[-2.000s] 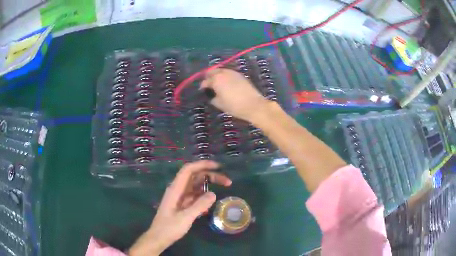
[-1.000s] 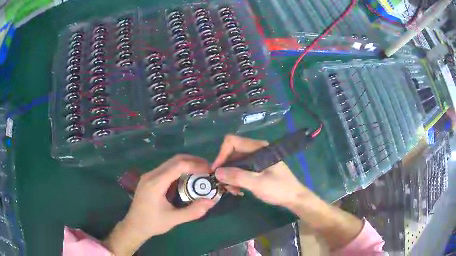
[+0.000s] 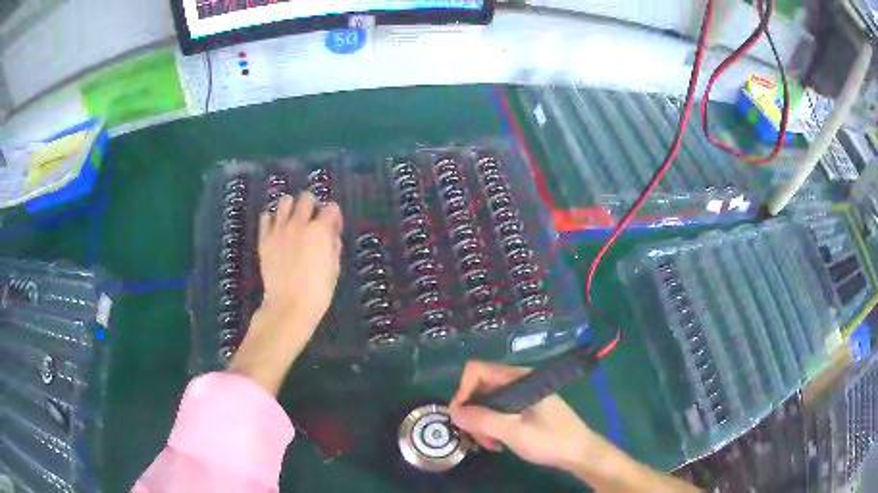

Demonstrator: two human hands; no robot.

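Observation:
The round metal fixture (image 3: 416, 456) sits on the green mat with a ring-shaped wired part (image 3: 436, 434) in its centre. My right hand (image 3: 510, 424) holds the corded hand tool (image 3: 541, 381) in a pen grip, its tip end at the fixture's right edge, hidden by my fingers. My left hand (image 3: 300, 252) reaches over the clear blister tray (image 3: 361, 166), fingertips at the upper part of its left rows; what they touch is hidden. The tray holds rows of wired parts (image 3: 421, 236) with thin red leads.
The red tool cable (image 3: 660, 173) runs up at right. Side trays lie at left (image 3: 58, 347) and right (image 3: 761, 318), with another ribbed tray (image 3: 616, 154) behind. A dark reddish piece (image 3: 329, 431) lies left of the fixture. A monitor (image 3: 337, 13) stands at the back.
My left hand has left the fixture and moved up over the tray. My right hand stays at the fixture with the tool. The view has shifted, and the monitor now shows.

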